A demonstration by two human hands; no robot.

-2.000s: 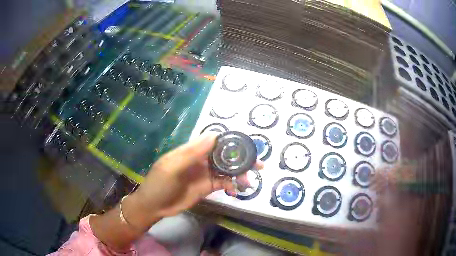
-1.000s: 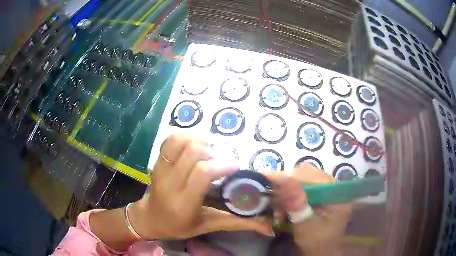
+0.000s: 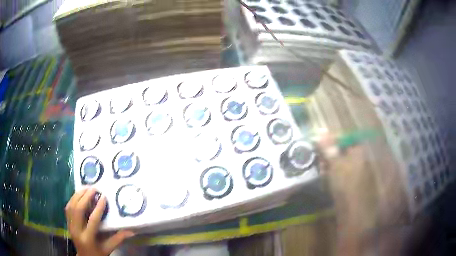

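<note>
A white-faced packing tray (image 3: 165, 150) lies in front of me with rows of round pockets, several holding black-rimmed discs (image 3: 216, 182) with bluish or pale faces. My left hand (image 3: 90, 220) is at its front left corner, fingers over a dark disc in the corner pocket and thumb at the front edge; whether it grips disc or tray is unclear. My right hand (image 3: 345, 165) is strongly blurred, just off the tray's right edge beside a dark-rimmed disc (image 3: 301, 155). It holds a green-handled tool (image 3: 357, 137); the tip is not distinguishable.
Brown layered cardboard sheets (image 3: 140, 45) stand behind the tray. White-topped stacks with dark holes stand at the back right (image 3: 305, 17) and right (image 3: 400, 115). A thin red cord (image 3: 267, 30) crosses there. Clear blister trays (image 3: 25, 145) lie on the green mat at left.
The view has turned right, so the white tray sits further left. My hands have parted; the disc held between them no longer shows there. The right hand with the green tool moved to the right.
</note>
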